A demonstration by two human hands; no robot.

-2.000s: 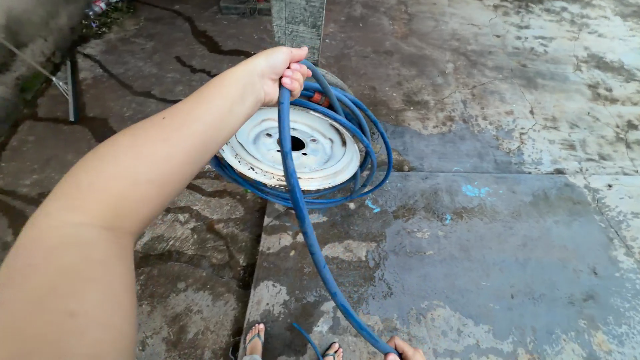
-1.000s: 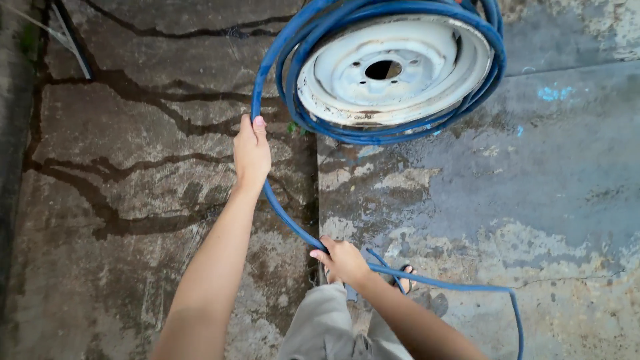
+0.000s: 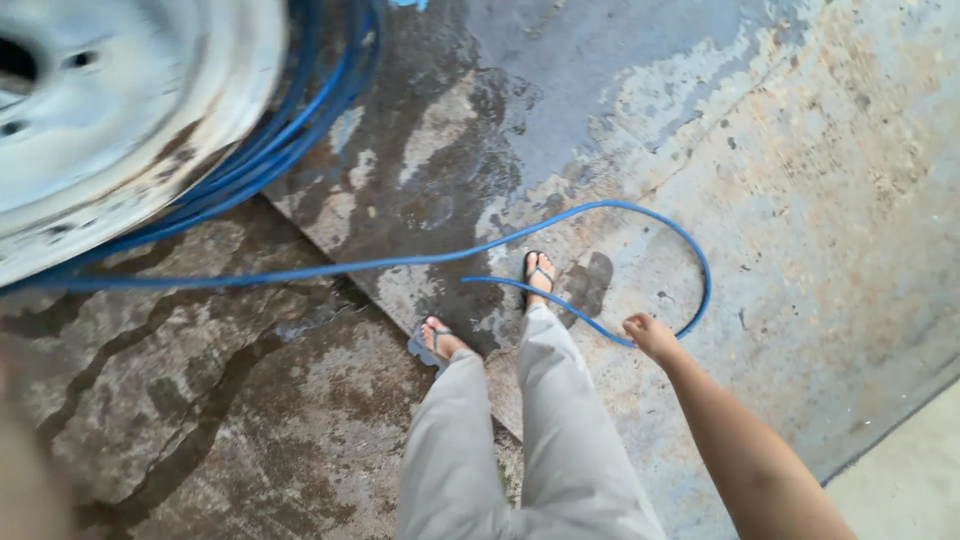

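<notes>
A blue hose (image 3: 397,261) runs from a coil around a white metal wheel rim (image 3: 150,150) at upper left, curves in a wide loop on the right and doubles back to a free end near the feet. My right hand (image 3: 651,336), fingers curled, is over the lower part of this loop; whether it grips the hose or only overlaps it in the view cannot be told. At the lower left edge a blurred part of my left arm shows, but the left hand is out of frame.
My feet in flip-flops (image 3: 538,274) stand on stained, partly wet concrete (image 3: 787,187), beside a short stretch of hose. A straight slab edge (image 3: 307,238) crosses the floor between them. A paler strip lies at the lower right corner.
The view has swung down and to the right. My right hand, earlier closed on the hose near my legs, is now farther out to their right. My left hand has left the view.
</notes>
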